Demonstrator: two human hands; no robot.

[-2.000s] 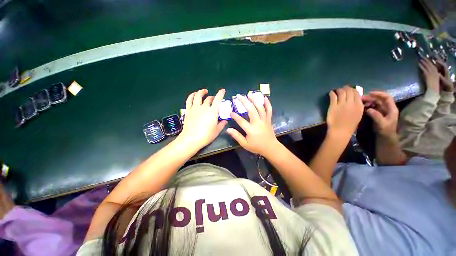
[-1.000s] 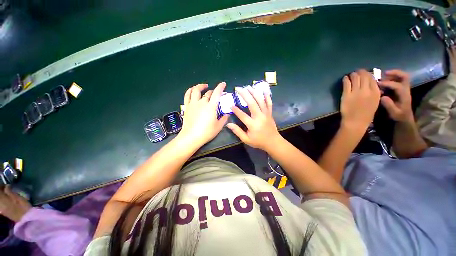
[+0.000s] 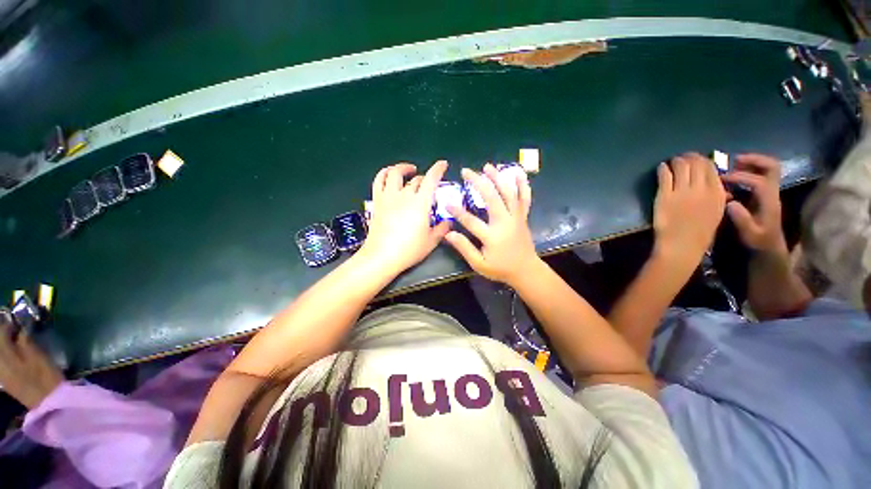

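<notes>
A row of smartwatch units lies on the dark green bench in front of me. Several have bright white and blue lit displays (image 3: 448, 202) between and under my fingers. Two watches with small lines on dark faces (image 3: 316, 244) lie left of my left hand. My left hand (image 3: 403, 218) rests over the row with fingers apart, and hides what is under it. My right hand (image 3: 497, 224) has its spread fingertips on the lit faces at the right end. A white battery with a yellow edge (image 3: 529, 160) lies beyond the right end.
A row of unlit watches (image 3: 110, 185) lies at left beside another battery (image 3: 171, 163). The pale divider strip (image 3: 382, 59) crosses behind, with a brown chip. A person in lilac sleeves (image 3: 95, 420) sits at left, one in light blue (image 3: 754, 382) at right. Small parts lie far right.
The view has shifted slightly, so the bench things sit a little differently in the picture. My hands stay over the row, with small shifts of my right fingers. The lilac-sleeved person's hand has come into view.
</notes>
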